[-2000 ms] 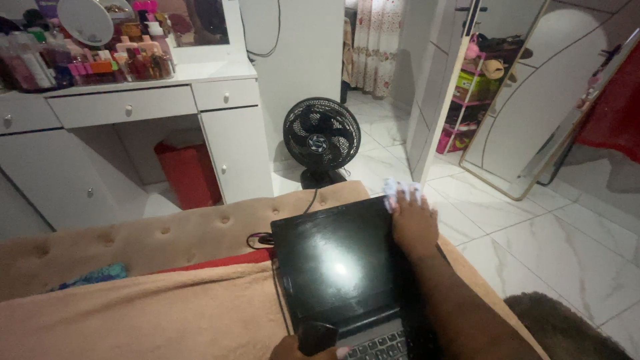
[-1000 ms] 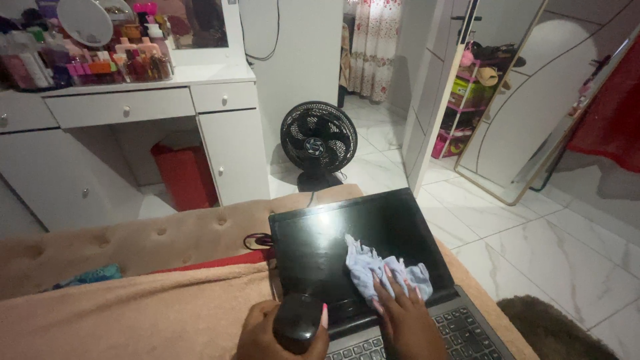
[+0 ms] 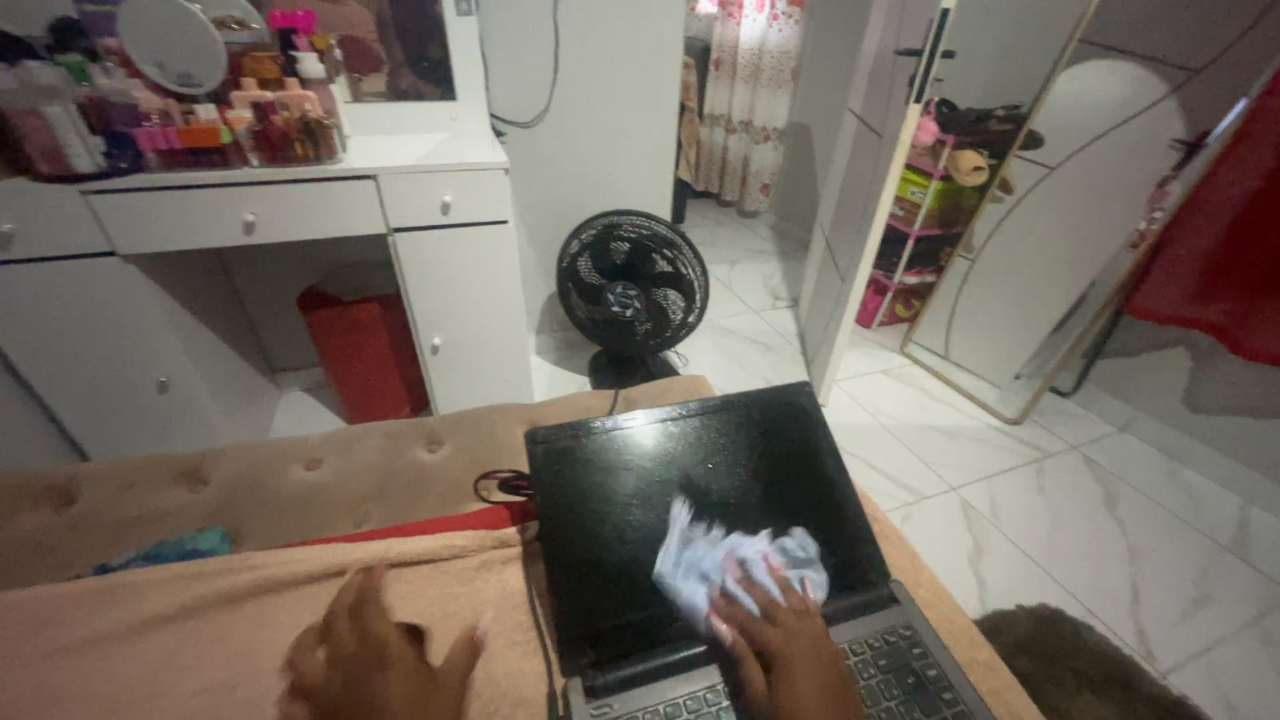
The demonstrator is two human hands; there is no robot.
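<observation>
An open laptop (image 3: 690, 500) lies on the bed, its dark screen tilted back and marked with small wet-looking spots. My right hand (image 3: 785, 640) presses a crumpled pale blue-white cloth (image 3: 740, 570) against the lower part of the screen, just above the keyboard (image 3: 900, 665). To the left of the laptop, my left hand (image 3: 370, 650) is over the peach blanket (image 3: 250, 620), blurred, thumb and fingers apart. A small dark object (image 3: 411, 634) shows between them, mostly hidden; whether the hand grips it is unclear. A cable runs along the laptop's left side.
A tufted beige bed edge (image 3: 380, 465) lies beyond the blanket. Behind it stand a black fan (image 3: 632, 285), a white dressing table (image 3: 250, 215) with cosmetics and a red bin (image 3: 365, 350). At right are a leaning mirror (image 3: 1010, 250), a shoe rack (image 3: 915, 230) and a dark rug (image 3: 1070, 660).
My right hand has moved with the cloth from the screen's upper right corner down to its lower part. My left hand, earlier around a dark object before the screen, has moved left over the blanket.
</observation>
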